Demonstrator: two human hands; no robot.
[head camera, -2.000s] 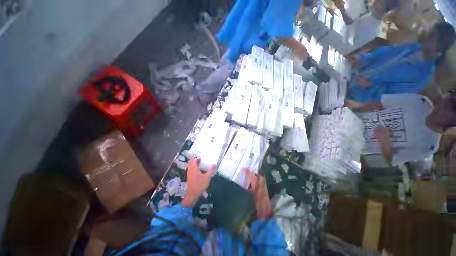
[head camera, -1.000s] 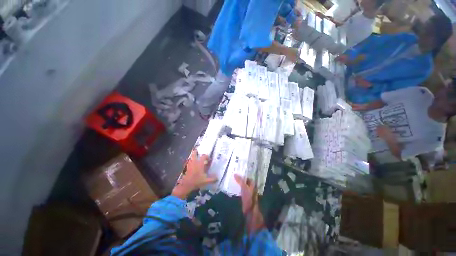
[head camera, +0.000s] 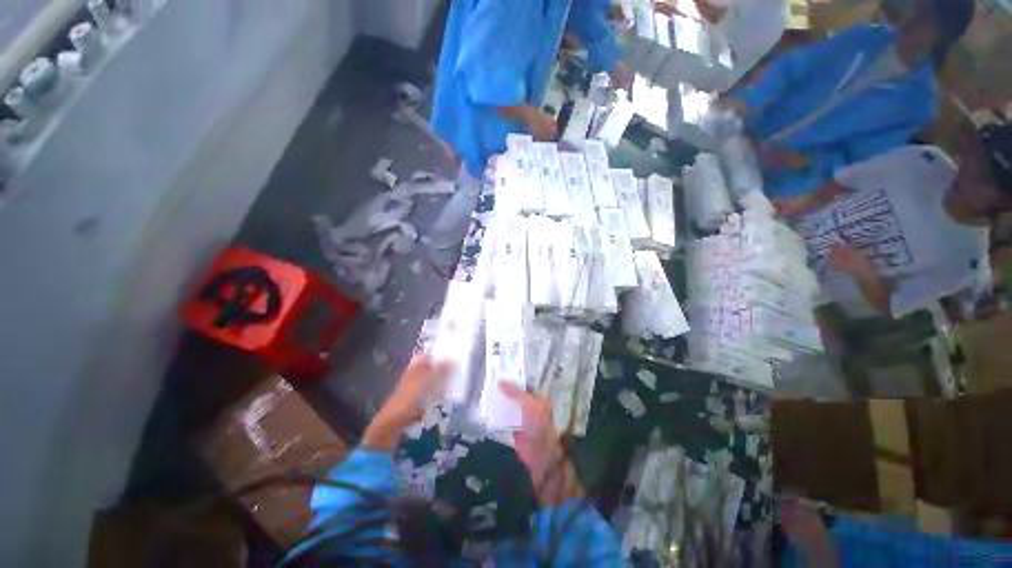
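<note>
White boxes with small dark print lie in rows on the green-topped table (head camera: 677, 383). My left hand (head camera: 413, 391) is at the near left corner of the rows, its fingers against the side of a slim white box (head camera: 457, 333). My right hand (head camera: 535, 427) is just right of it, fingers on the near end of another white box (head camera: 505, 361). Both hands hold boxes; the fingertips are blurred and partly hidden. More white boxes (head camera: 568, 366) lie close beside my right hand.
Small paper pieces (head camera: 633, 402) litter the table. A stack of white boxes (head camera: 732, 294) and brown carton (head camera: 832, 455) are right. A red stool (head camera: 261, 305), taped carton (head camera: 277, 444) and white strips (head camera: 372, 233) are left on the floor. People (head camera: 499, 78) in blue stand around the table.
My hands have come closer together, from around several boxes onto boxes at the left corner. Those boxes have shifted and separated slightly. The view has also shifted.
</note>
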